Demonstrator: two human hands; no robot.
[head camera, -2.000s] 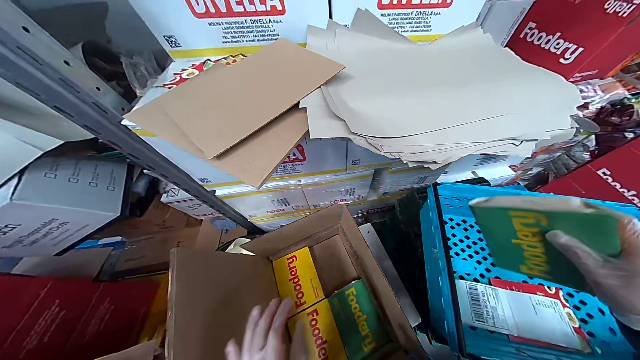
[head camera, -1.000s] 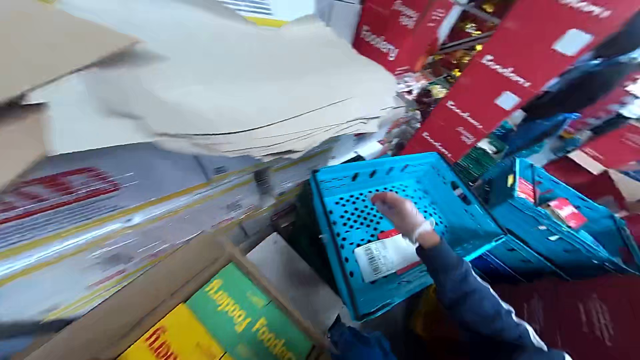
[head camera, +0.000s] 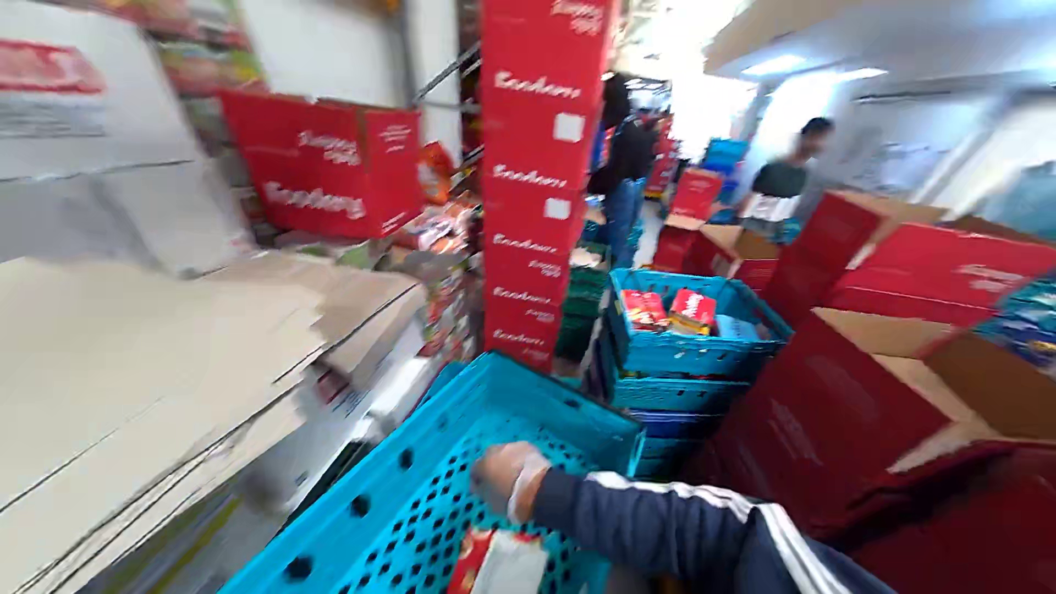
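My right hand (head camera: 507, 478), in a thin translucent glove below a dark sleeve with white stripes, is over the perforated floor of a blue plastic crate (head camera: 528, 392). Blur hides whether its fingers grip anything. Just below the hand, a red and white packet (head camera: 503, 561) lies in the crate. My left hand is out of view.
Left of the crate lie stacked cardboard sheets (head camera: 148, 363). A tall column of red boxes (head camera: 536, 181) rises behind it. Stacked blue crates (head camera: 693, 359) with red packets and open red cartons (head camera: 825, 396) stand to the right. Two people (head camera: 775, 186) (head camera: 627, 173) are farther back.
The view has swung far to the right. The green box seen in my right hand two seconds ago is no longer in it one second ago. My left hand and the carton of yellow and green boxes have left view.
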